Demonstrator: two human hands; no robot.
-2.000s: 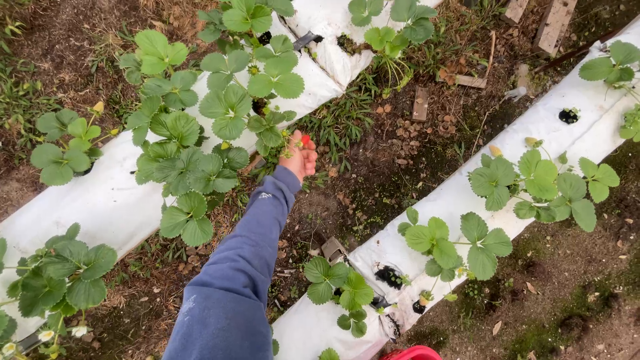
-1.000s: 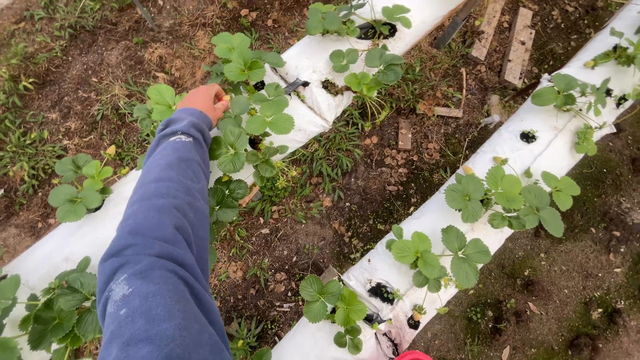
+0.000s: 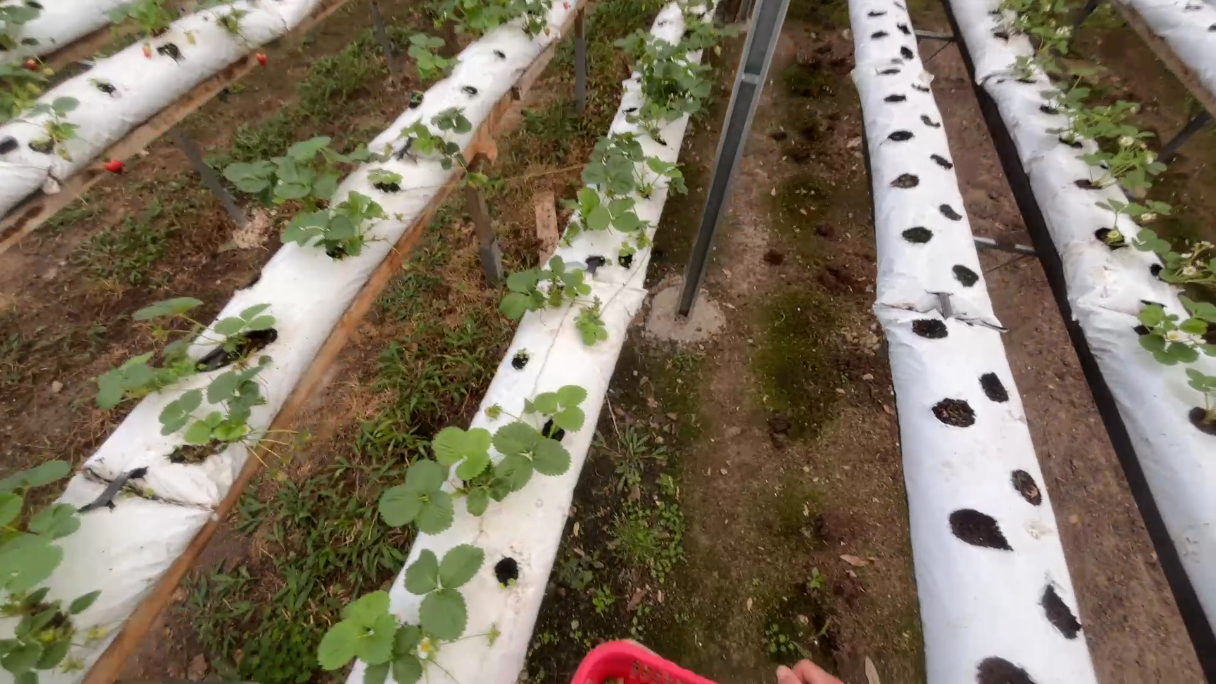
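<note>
The fingers of what appears to be my right hand (image 3: 807, 673) show at the bottom edge, just right of a red plastic basket (image 3: 632, 660). Most of that hand is cut off, so its grip cannot be told. Only the basket's upper rim and slotted side are visible. My left hand is out of view. Strawberry plants (image 3: 470, 461) grow from holes in a long white plastic-covered grow bed (image 3: 541, 446) ahead of the basket. Another planted white bed (image 3: 313, 275) runs along the left. A ripe red strawberry (image 3: 113, 165) hangs beside the far-left bed.
A metal post (image 3: 727, 157) rises from a concrete footing (image 3: 684, 315) beside the middle bed. Right of the soil path (image 3: 788, 399) lies a white bed with many dark holes (image 3: 950, 418). Wooden rails (image 3: 313, 380) edge the left bed. Another planted bed (image 3: 1121, 285) stands far right.
The blue-sleeved arm that reached among the strawberry leaves has left the view. The view has swung right and up, showing more beds. More of the red basket shows, with fingers beside it.
</note>
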